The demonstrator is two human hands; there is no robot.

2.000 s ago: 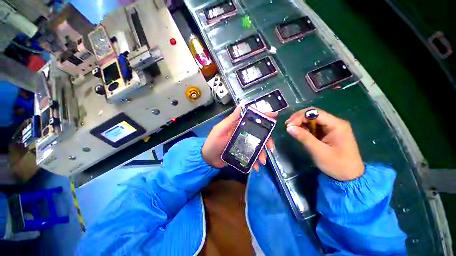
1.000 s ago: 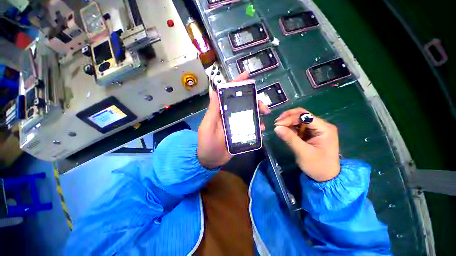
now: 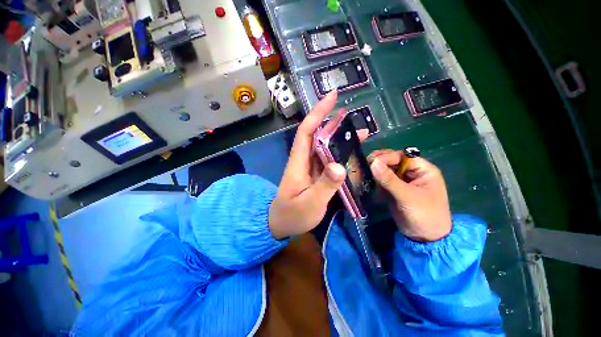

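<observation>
My left hand (image 3: pixel 306 181) holds a pink-rimmed phone unit (image 3: pixel 350 164) tilted on its side, with its pink edge towards my palm and its dark face turned to the right. My right hand (image 3: pixel 414 197) is at the right of the phone, its thumb and index fingertip together close to the dark face; whether they touch it is unclear. A small hand tool (image 3: pixel 410 158) with a yellow-orange part and a dark, shiny end is held in the curled fingers of my right hand.
A clear blister tray (image 3: pixel 389 89) behind my hands holds several phones (image 3: pixel 340 76). The cream machine (image 3: pixel 188 148) stands at the left, with a lit touch display (image 3: pixel 124 139), a loading fixture (image 3: pixel 128 59) and a yellow-ringed front button (image 3: pixel 244 97). A white parts holder (image 3: pixel 282 92) sits beside its corner.
The phone has turned from face-up to edge-on in my left hand and moved right, closer to my right fingertips. The machine and tray have shifted in view.
</observation>
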